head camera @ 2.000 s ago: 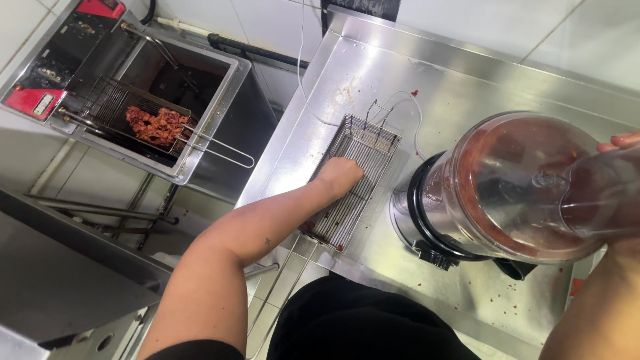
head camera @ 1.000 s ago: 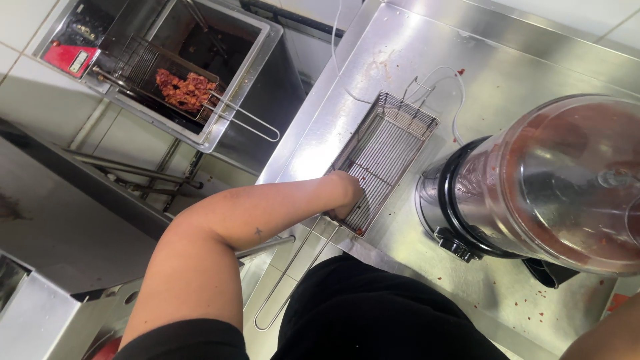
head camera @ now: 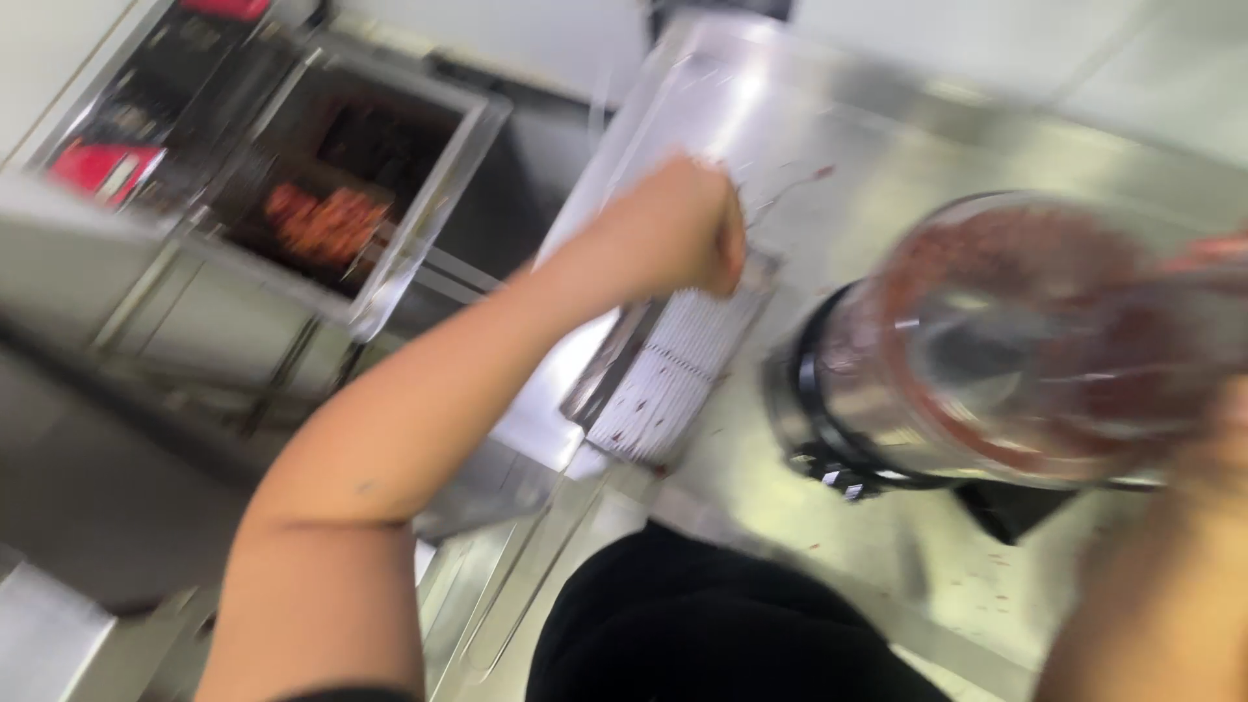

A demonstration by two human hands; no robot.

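Observation:
My left hand [head camera: 697, 224], blurred and with its fingers curled, is above the far end of a long wire fry basket [head camera: 673, 375]; whether anything is between the fingers is hidden. The basket lies on the steel counter, its wire handle pointing toward me, with small reddish bits in it. At the right edge, my right hand [head camera: 1209, 255] is mostly cut off and rests against a clear cylindrical container [head camera: 1014, 331]. That container lies tilted on a steel and black base and has reddish residue inside. The right fingers' grip does not show clearly.
At the upper left, a steel deep fryer [head camera: 478, 146] with a red-marked control box holds a basket of reddish fried pieces [head camera: 327, 224]. A thin cable lies behind the basket on the counter [head camera: 838, 546], where crumbs are scattered. A tiled wall stands behind.
My left hand has moved from inside the near part of the wire basket to above its far end. The right hand, out of sight a second ago, shows at the right edge. The view has shifted.

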